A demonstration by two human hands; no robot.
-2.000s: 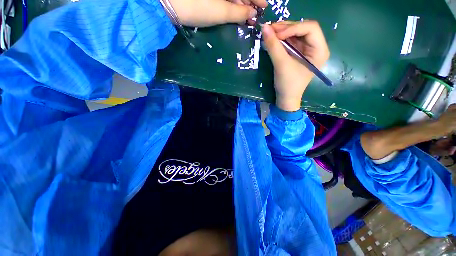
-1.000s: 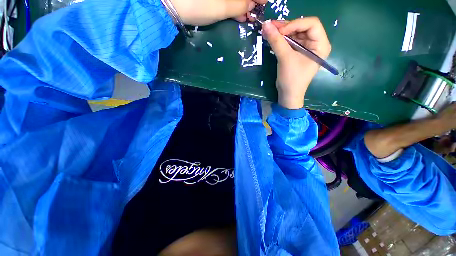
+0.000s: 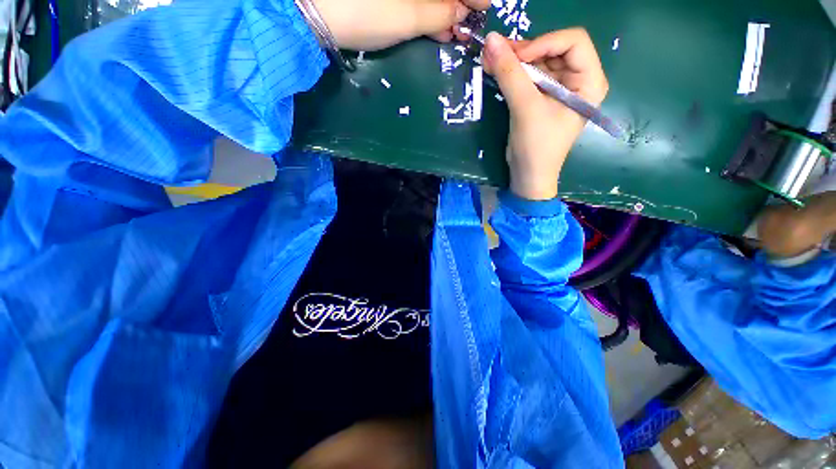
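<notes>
My right hand (image 3: 550,105) holds slim tweezers (image 3: 576,103) like a pen, their tip pointing up and left to my left fingers. My left hand (image 3: 394,18), partly cut off by the top edge, pinches a small dark component (image 3: 474,23), mostly hidden between its fingers. The tweezers' tip is at this component; whether it grips anything is too small to tell. Loose white bits (image 3: 458,108) lie on the green mat (image 3: 678,110) below and beside my fingertips, with more at the top edge.
A white strip (image 3: 753,59) lies on the mat at the right. A silvery spool in a dark frame (image 3: 796,169) stands at the mat's right edge. A neighbour's blue sleeve (image 3: 747,321) and hand are at the lower right. The mat's near edge (image 3: 403,165) runs before my body.
The tweezers have rolled slightly and look lighter. My right hand has shifted a little up. The neighbour's forearm has drawn to the right and lower. My left hand keeps its pinch.
</notes>
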